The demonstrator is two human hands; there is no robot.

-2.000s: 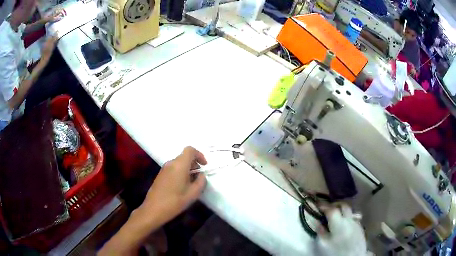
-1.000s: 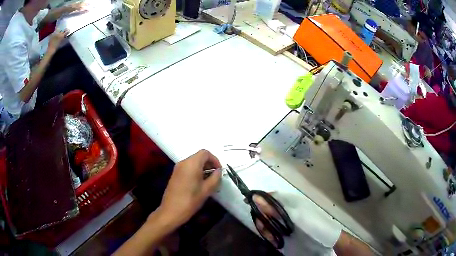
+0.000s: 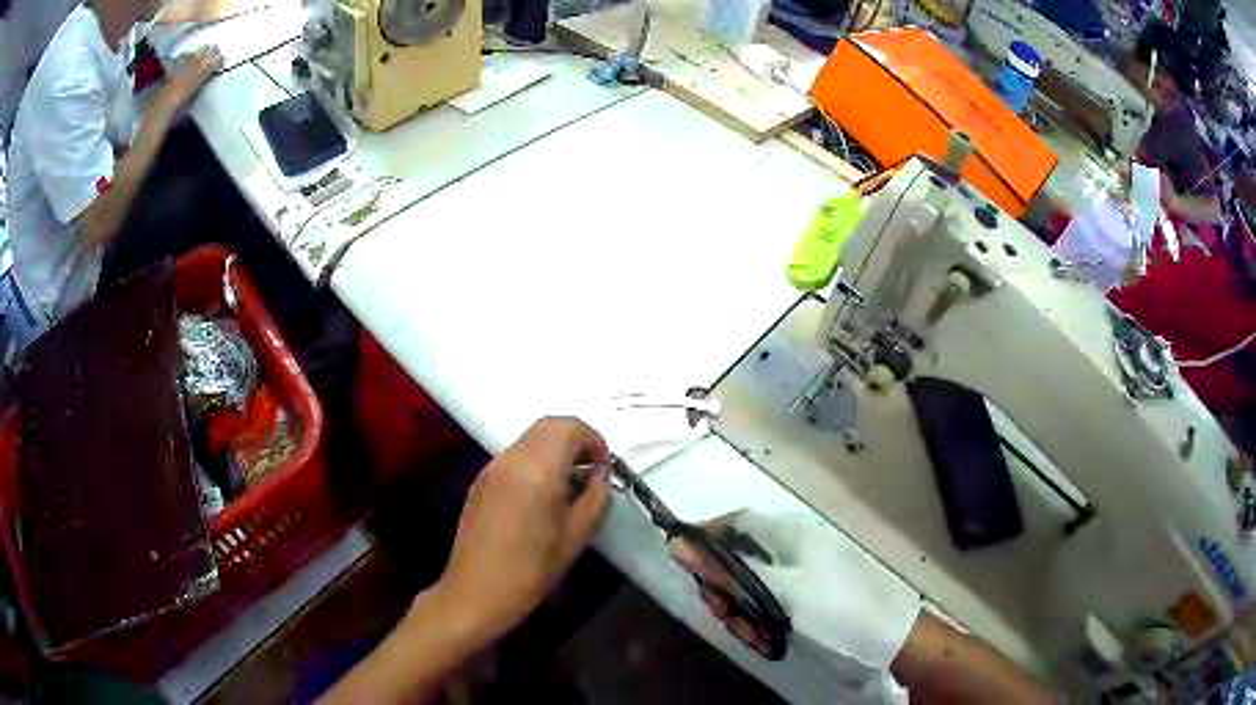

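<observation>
My bare left hand [image 3: 530,503] is above the table's front edge, thumb and fingertips pinched on a small white tie that mostly hides behind the fingers. My right hand [image 3: 771,579], in a white glove with bare fingertips, holds black-handled scissors [image 3: 730,572]. The scissor blades point to the left hand's fingertips and look nearly closed; whether they touch the tie cannot be told. Thin white ties [image 3: 668,402] lie on the white tabletop beside the needle plate, just beyond both hands.
A white sewing machine [image 3: 1019,317] stands at right, a black phone-like slab [image 3: 967,461] on its bed. A yellow-green item [image 3: 825,241] leans by its head. Behind are an orange box [image 3: 937,117] and cream machine [image 3: 400,62]. A red basket [image 3: 296,482] stands lower left; a seated person [image 3: 69,152] works upper left.
The right hand has picked the scissors up from the machine bed and brought them left to the left fingertips. Since one second ago, the blades have closed together. The left hand stays pinched.
</observation>
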